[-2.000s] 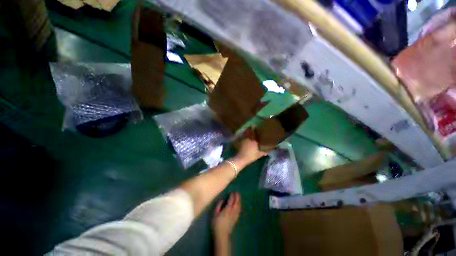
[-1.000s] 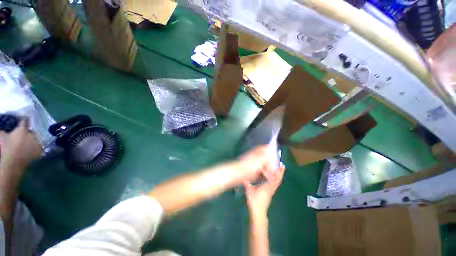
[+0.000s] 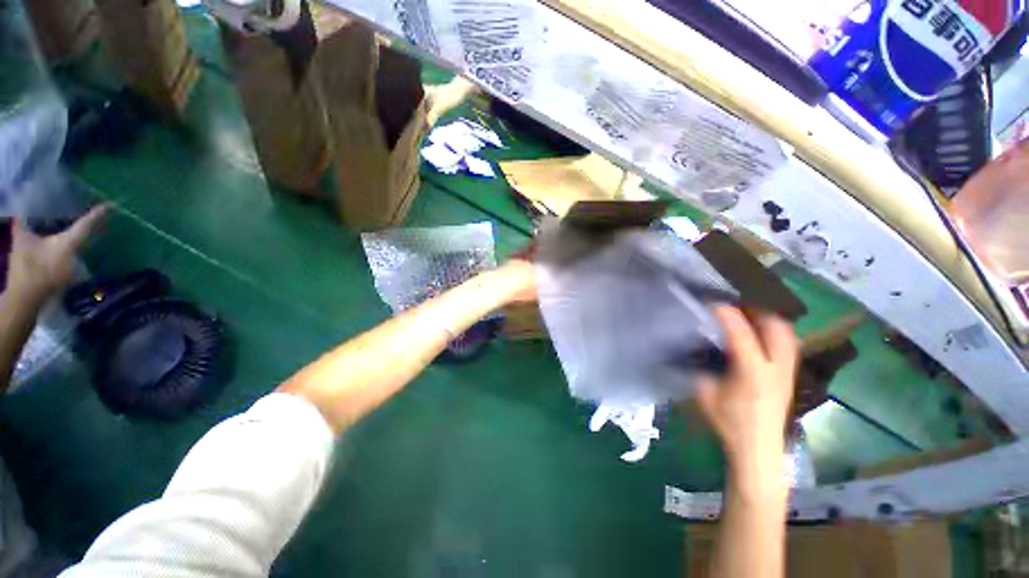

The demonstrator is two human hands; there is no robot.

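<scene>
A filled bubble bag (image 3: 621,322), blurred, with a dark shape inside, is held at the middle right over an open brown carton (image 3: 750,271). My right hand (image 3: 750,378) grips the bag's right side. My left hand (image 3: 519,280) is at the left side of the carton, below a brown flap; its fingers are mostly hidden by the bag. How far the bag is inside the carton cannot be told. A crumpled white piece (image 3: 627,427) lies on the green bench just below the bag.
Another bagged fan (image 3: 468,339) lies behind my left forearm. A bare black fan (image 3: 158,356) lies at the left, near another person's hand (image 3: 45,271). Cartons (image 3: 378,169) stand at the upper left; leaflets (image 3: 460,147) lie behind. A white shelf edge (image 3: 835,243) crosses the right.
My hands have moved apart; the right now holds the filled bag, while the left is at the carton. More cartons show at the upper left. The other person's hand is now raised and spread.
</scene>
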